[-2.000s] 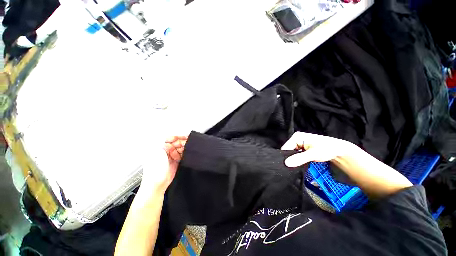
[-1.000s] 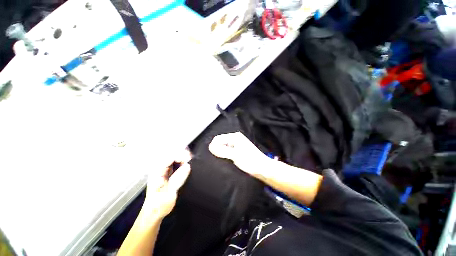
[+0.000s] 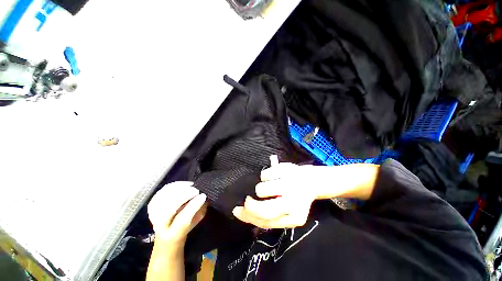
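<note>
A black garment piece (image 3: 242, 156) lies between the table's front edge and my lap, opened so that its ribbed lining with fine parallel lines shows. A narrow black tape tail (image 3: 236, 84) sticks out from its upper end over the table edge. My left hand (image 3: 177, 213) pinches the garment's lower left edge between thumb and fingers. My right hand (image 3: 280, 195) is at the garment's right side with bent fingers. A short white strip (image 3: 273, 160) shows just above its knuckles. Whether the right fingers grip the cloth is unclear.
The white table (image 3: 137, 66) spans the left, with metal sewing machine parts (image 3: 47, 79) at far left and a small brown-tan tab (image 3: 108, 141). More black garments (image 3: 358, 71) hang at right over a blue mesh crate (image 3: 435, 122). A bag-like item (image 3: 249, 6) is cut off at the top.
The garment has been turned from a flat, stretched band to show its ribbed inside. My right hand has moved in closer to my left. The view has shifted, and the red scissors are out of frame.
</note>
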